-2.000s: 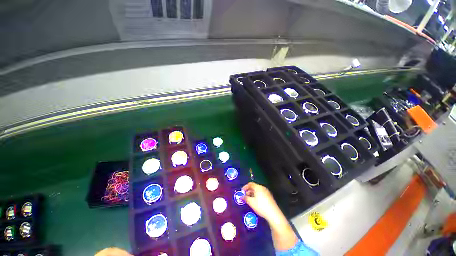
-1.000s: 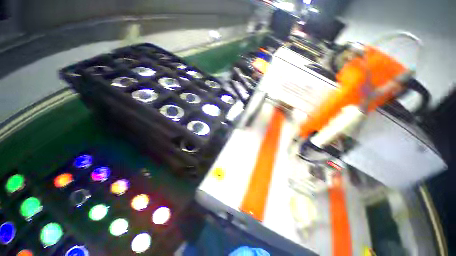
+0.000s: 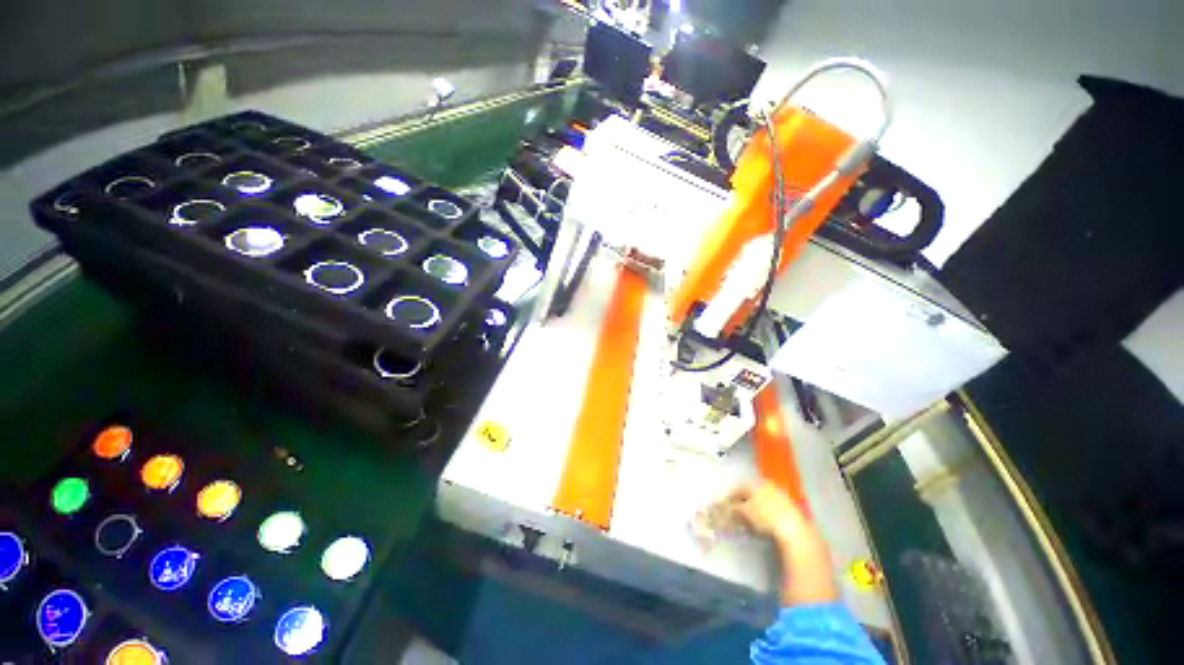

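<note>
My right hand point(image 3: 777, 520), in a blue sleeve, is over the front of the white machine's bed point(image 3: 662, 487), near its right orange strip point(image 3: 779, 448). Its fingertips are bent down at a small blurred pale thing; whether they grip it cannot be told. A small white fixture point(image 3: 712, 413) stands on the bed just beyond the hand. The machine's orange head point(image 3: 777, 195), with cables, is above and behind it. My left hand is not in view.
The module tray point(image 3: 195, 526) with lit round discs is at lower left. Tall stacked case trays point(image 3: 292, 279) holding silver-rimmed circles stand behind it, left of the machine. A yellow round label point(image 3: 492, 435) is on the machine's front left. Dark monitors point(image 3: 617, 62) are at the back.
The view has swung right from the trays to the machine. My right hand, earlier at a disc in the module tray, is now over the machine bed. The discs show different colours.
</note>
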